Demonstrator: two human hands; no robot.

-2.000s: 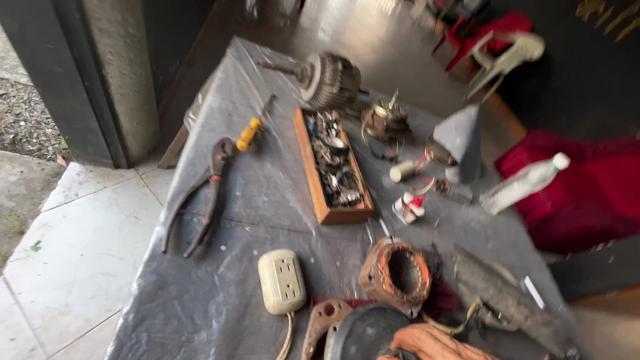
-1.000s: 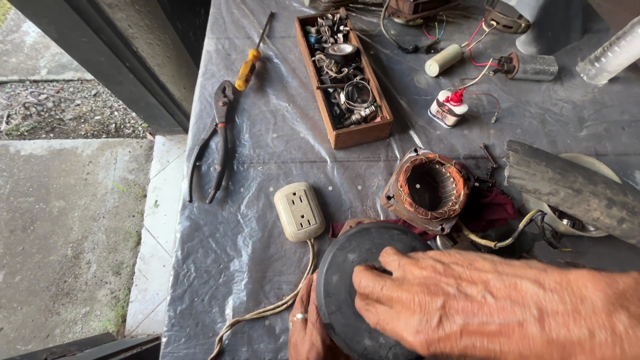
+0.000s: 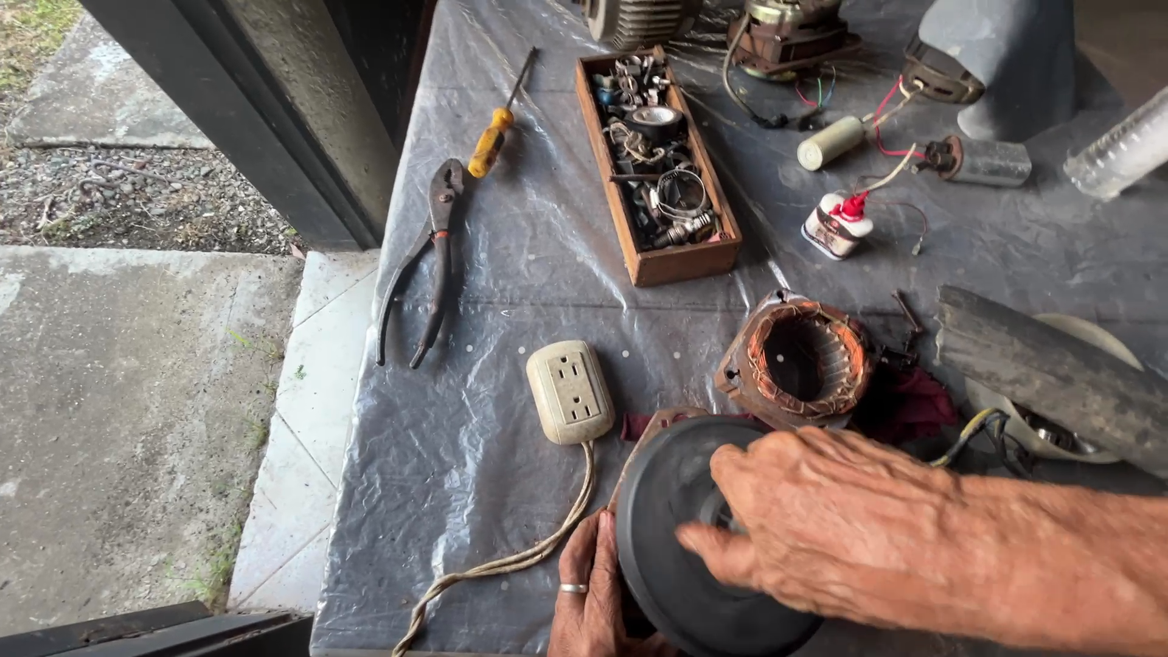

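Note:
A round black disc (image 3: 666, 566), attached to a rusty metal plate (image 3: 652, 433), is at the bottom centre. My left hand (image 3: 593, 584), with a ring on one finger, grips it at its lower left edge. My right hand (image 3: 821, 520) reaches in from the right, its fingers on the disc's middle; what the fingertips hold there is hidden. Just above my right hand lies a motor stator with copper windings (image 3: 803, 360) on a dark red cloth (image 3: 908, 406). Left of the disc is a beige outlet box (image 3: 570, 392) with a twisted cord (image 3: 538, 552).
Slip-joint pliers (image 3: 441, 228), a yellow-handled screwdriver (image 3: 493, 141) and a wooden box of small parts (image 3: 634, 228) lie on the plastic-covered table (image 3: 484, 392). Capacitors (image 3: 830, 143), a small white bottle with a red cap (image 3: 837, 225) and a dark curved piece (image 3: 1040, 374) stand to the right.
The view has swung down toward the table since two seconds ago. My left hand, seen beside the disc one second ago, is still there; my right hand remains over the disc's middle.

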